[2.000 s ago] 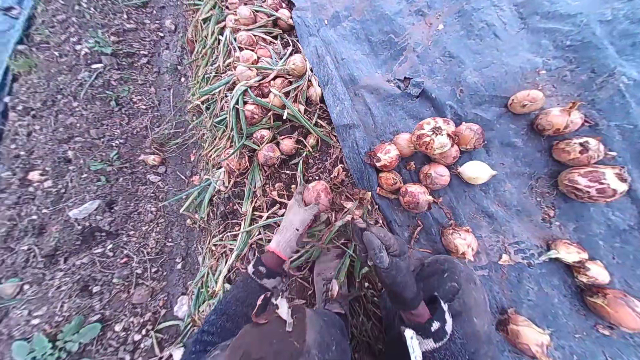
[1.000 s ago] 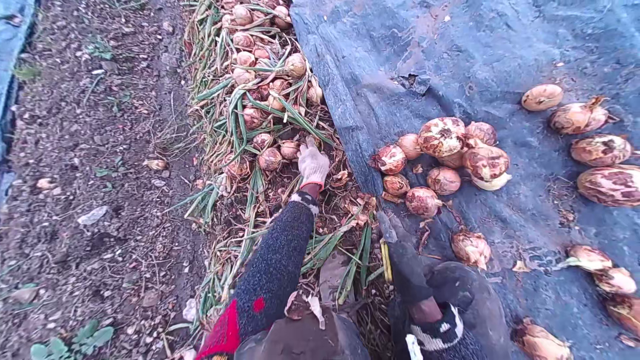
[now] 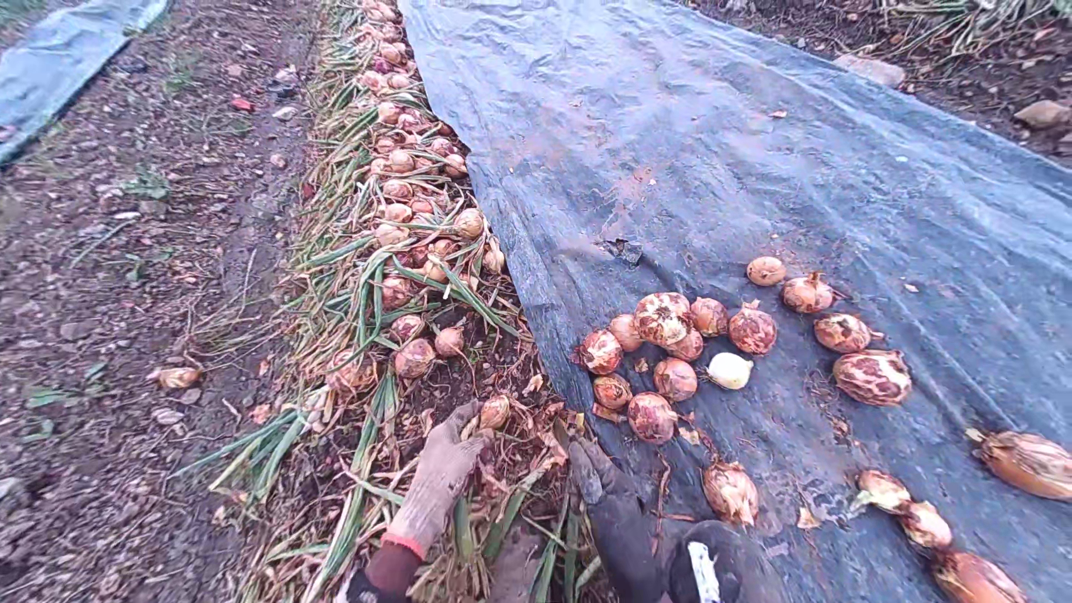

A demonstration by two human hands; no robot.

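Observation:
My left hand (image 3: pixel 440 473), in a pale knit glove with a red-edged cuff, has its fingers around a small onion (image 3: pixel 495 412) at the bottom centre. To its right my right hand (image 3: pixel 607 494), in a dark glove, is at the edge of the blue plastic sheet (image 3: pixel 712 159); whether it holds something is hidden. Cut onion leaves (image 3: pixel 511 511) lie between the hands. A cluster of trimmed onions (image 3: pixel 662 318), with one peeled white onion (image 3: pixel 729 370) beside it, rests on the sheet just beyond the right hand.
A long row of onions with green tops (image 3: pixel 398 209) runs away along the sheet's left edge. More loose onions (image 3: pixel 871 377) lie on the sheet at right. Bare stony soil (image 3: pixel 142 293) and another strip of sheeting (image 3: pixel 71 63) are at left.
My left hand has come back toward me from the onion row and now has a small onion. Another onion has appeared on the sheet, right of the cluster. The view has tilted up.

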